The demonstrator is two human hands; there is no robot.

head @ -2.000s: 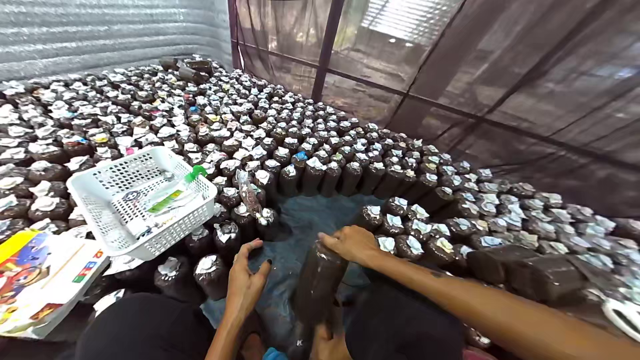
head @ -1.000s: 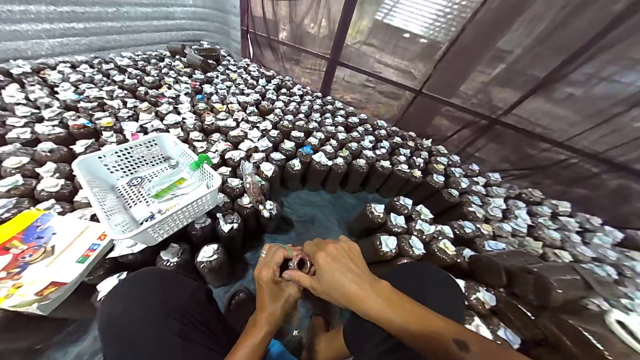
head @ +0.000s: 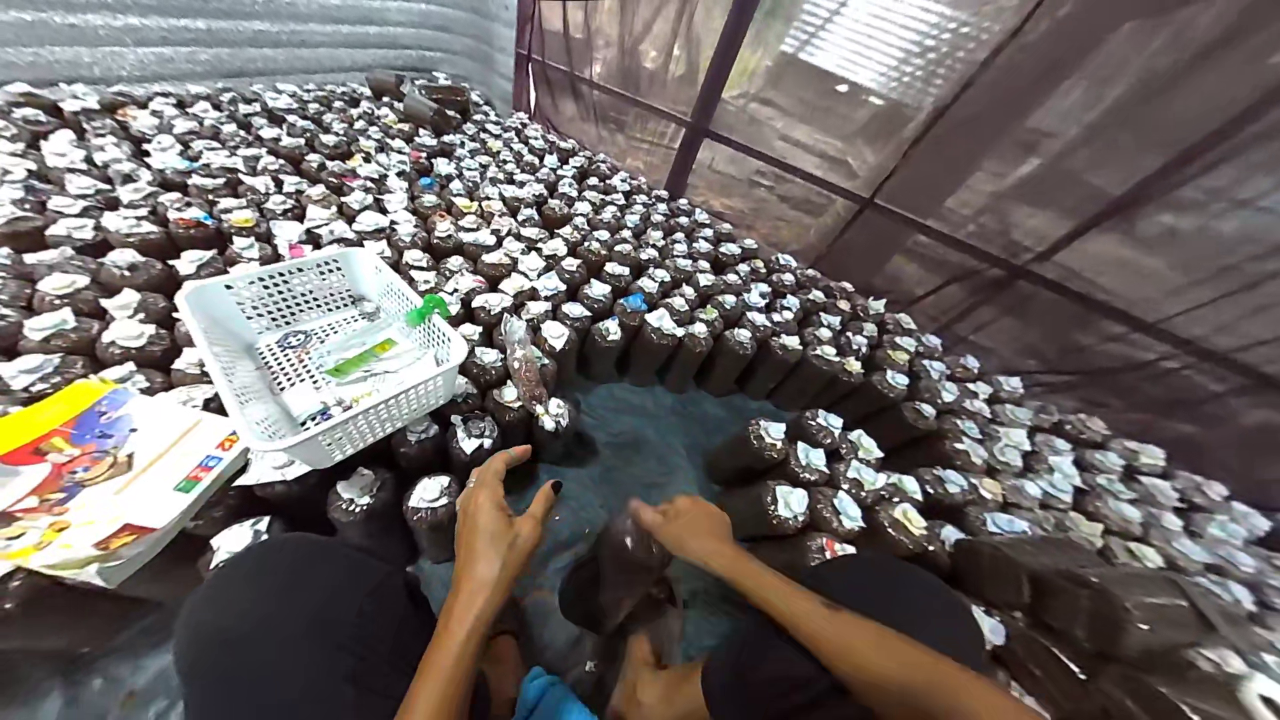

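My right hand (head: 688, 530) grips the upper end of a dark filled plastic grow bag (head: 622, 575), which is tilted between my feet and somewhat blurred. My left hand (head: 500, 520) is raised to the left of that bag, fingers spread, with nothing in it. Upright bags with paper-covered tops, one of them a dark bag (head: 432, 515), stand just left of my left hand. Right of my right hand, a bag with a pale paper top (head: 775, 508) leans at the edge of the group.
At the left, a white perforated plastic basket (head: 340, 440) holds a green-nozzled bottle and small packets. A stack of colourful printed paper (head: 120, 470) lies beside it. Rows of bags surround a dark floor sheet (head: 650, 430). Dark netting on a frame (head: 700, 130) stands behind.
One second ago both hands were together at the top of a bag. Now my left hand is apart from it with spread fingers, while my right hand holds a tilted bag.
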